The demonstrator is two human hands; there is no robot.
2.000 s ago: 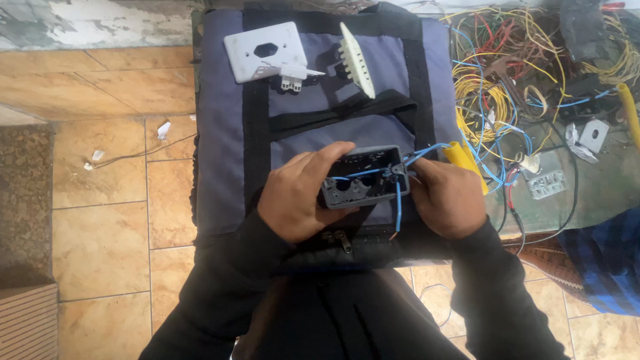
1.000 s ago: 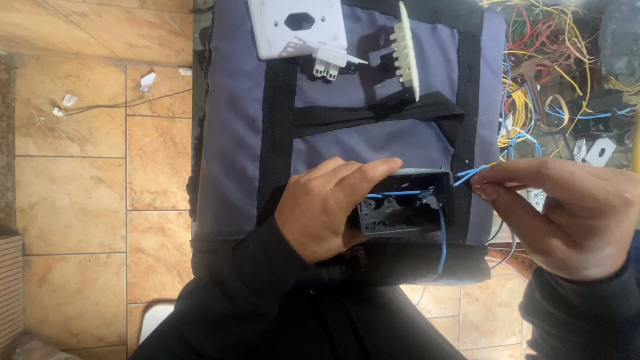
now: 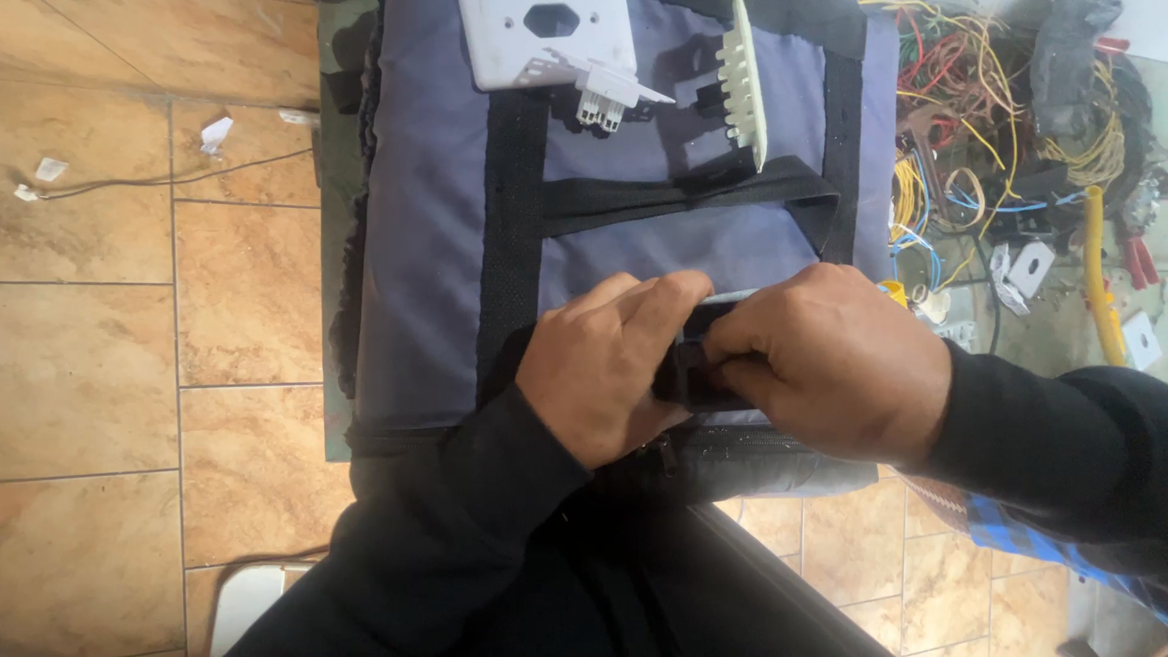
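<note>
My left hand (image 3: 607,365) grips the left end of a dark plastic electrical box (image 3: 683,365) above the near part of a grey-blue fabric bag (image 3: 657,265). The fingers of my right hand (image 3: 821,360) reach into the box's opening, bent together; what they pinch there is hidden. The blue wires in the box cannot be seen behind the right hand. Farther up on the bag lie a white wall plate (image 3: 584,27), a white socket module (image 3: 604,96) leaning at its lower edge, and a cream plastic plate with teeth (image 3: 746,87) standing on edge.
Tangled coloured wires (image 3: 949,64) lie on the green surface at the right, with a yellow tube (image 3: 1095,274) and another white plate (image 3: 1031,269). A black strap (image 3: 675,201) crosses the bag. White scraps (image 3: 215,135) and a thin cable (image 3: 182,181) lie on the tiled floor at left.
My right hand has moved from the blue wires outside the box's right side to inside its opening. My left hand still holds the box. The view has shifted and come closer since the earliest frame.
</note>
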